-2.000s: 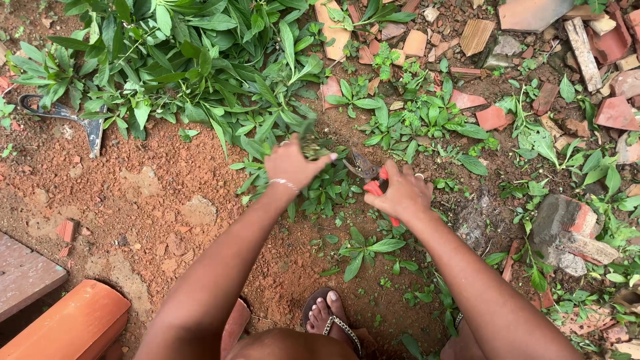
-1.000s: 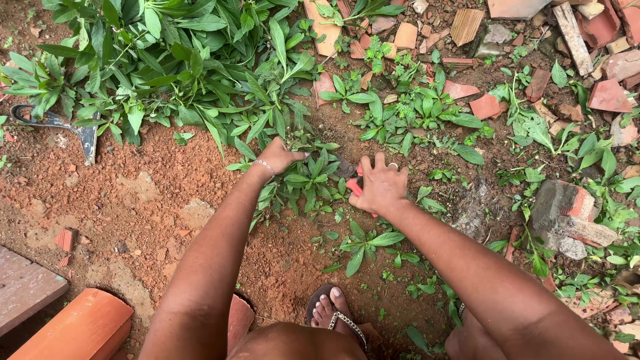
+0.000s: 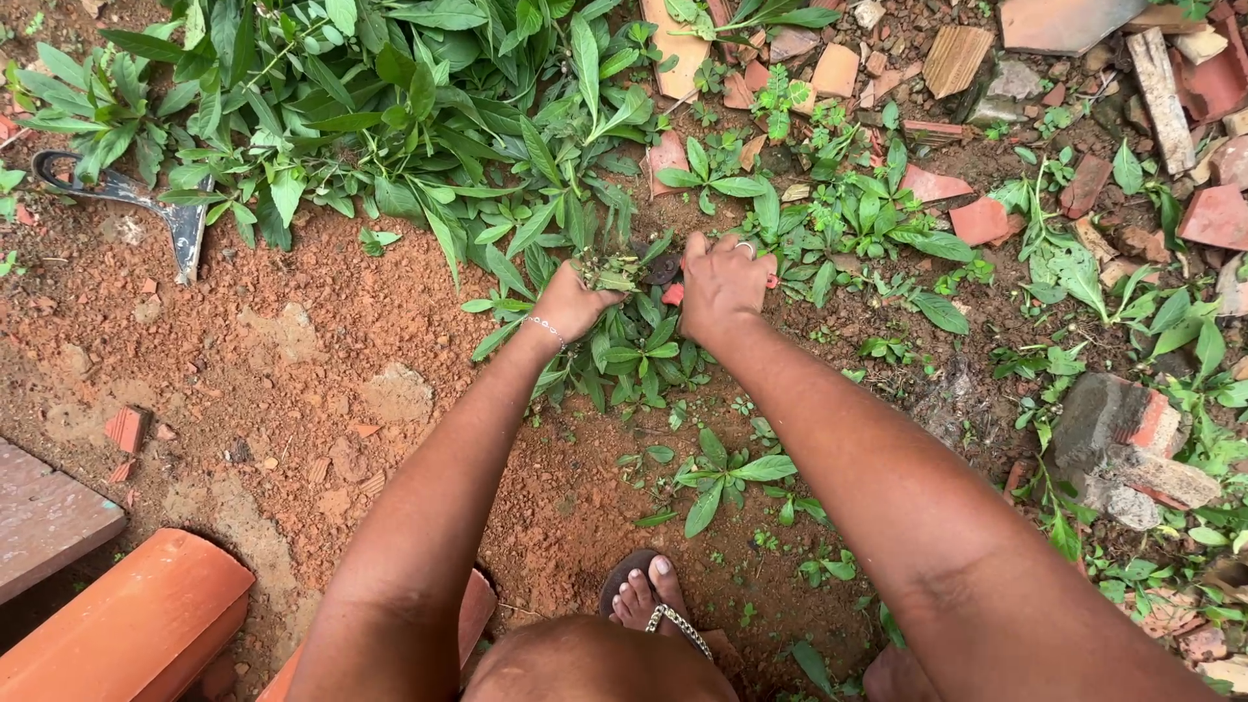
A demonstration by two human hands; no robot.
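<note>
My left hand (image 3: 577,300) grips a bunch of leafy green stems (image 3: 614,271) near the middle of the view. Just right of it, my right hand (image 3: 723,283) is closed around red-handled pruning shears (image 3: 673,293). The dark metal head of the shears points left at the held stems; whether its blades are apart cannot be told. Low leafy plants (image 3: 639,346) grow beneath both hands. Above and to the left lies a thick mass of green foliage (image 3: 390,107).
A metal tool with a looped handle (image 3: 185,229) lies at left. Orange clay roof tiles (image 3: 127,614) and a board (image 3: 44,517) are lower left. Broken tile pieces (image 3: 980,220) and a masonry chunk (image 3: 1107,439) lie right. My sandalled foot (image 3: 648,595) is below.
My left hand was spread open two seconds ago and has since closed on stems. The shears' curved blades showed apart then; their head is now at the stems beside my left hand.
</note>
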